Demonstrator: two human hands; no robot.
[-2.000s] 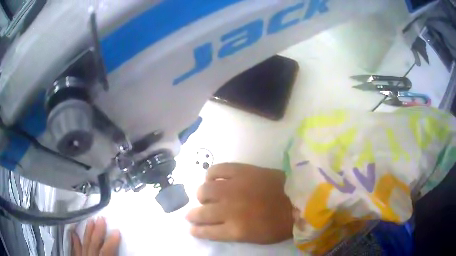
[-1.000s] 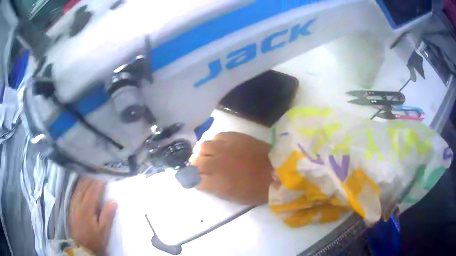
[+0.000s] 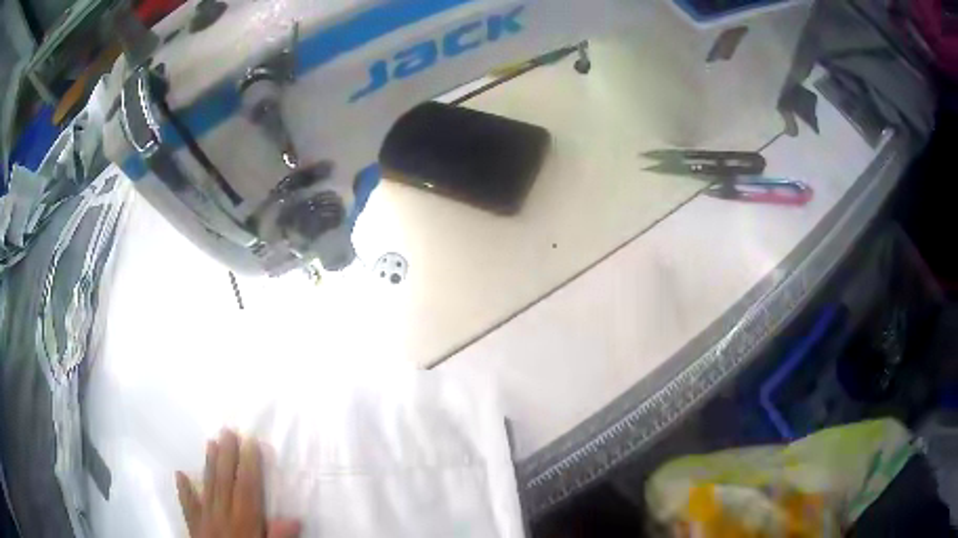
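White fabric (image 3: 389,462) lies at the front of the machine table, bright and hard to tell from the white surface. My left hand (image 3: 236,489) lies flat on it at the bottom left, palm down, thumb apart, gripping nothing. My right hand is out of the picture; only its patterned sleeve cover (image 3: 783,489) shows at the bottom right, beyond the table edge. The white Jack sewing machine head (image 3: 315,95) spans the top left. Its needle area is washed out by glare.
A black smartphone (image 3: 467,154) lies on the bed behind the fabric. Dark snips (image 3: 704,162) and pink-and-blue snips (image 3: 767,190) lie at the right. A measuring tape (image 3: 672,405) follows the front edge. Grey fabric with white strips (image 3: 63,273) is at the left.
My right hand has moved from beside the needle out of the picture, its sleeve now lower right. The white fabric now shows in front. The view has shifted, and my left hand appears lower.
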